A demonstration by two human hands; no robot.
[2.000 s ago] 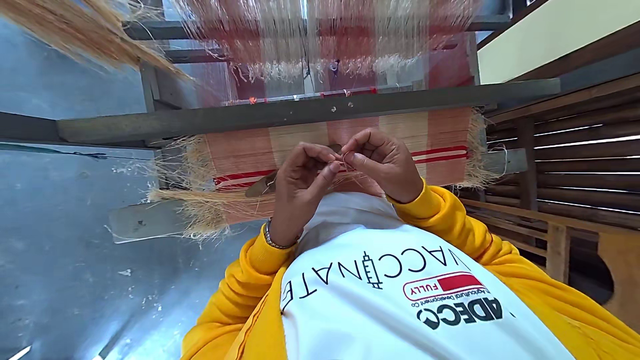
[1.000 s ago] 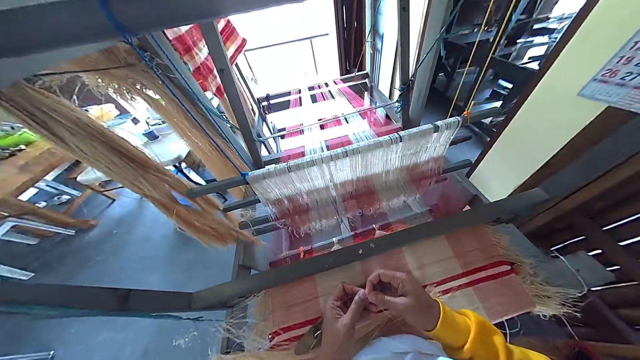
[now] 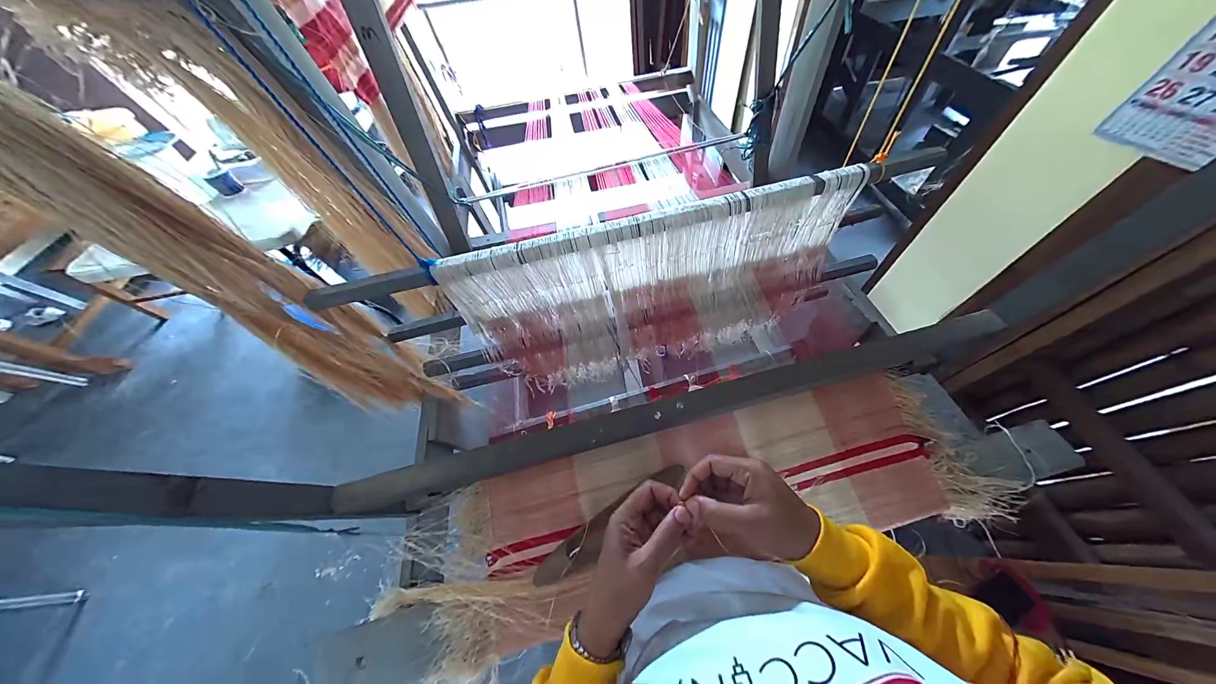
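Both hands meet at the fingertips above woven cloth (image 3: 864, 465) with pink and cream bands and red stripes. My left hand (image 3: 638, 541) and my right hand (image 3: 746, 508) pinch a thin fiber strand between them; its end hangs below the right fingers. A dark wooden weaving shuttle (image 3: 608, 527) lies on the cloth, partly behind my left hand. Past the loom's wooden front beam (image 3: 665, 413), white string heddles (image 3: 665, 271) hang from a bar over red and pale warp threads. Loose fiber ends (image 3: 475, 608) fringe the cloth's left edge.
Long bundles of tan fiber (image 3: 190, 228) hang at the left, over the grey floor (image 3: 237, 608). Loom posts (image 3: 404, 123) rise ahead on the left. A cream wall (image 3: 1026, 171) with a calendar (image 3: 1173, 100) and a slatted wooden wall (image 3: 1130, 427) stand at the right.
The view has tilted up from the shirt toward the far end of the loom. Both hands stay together at the fingertips throughout.
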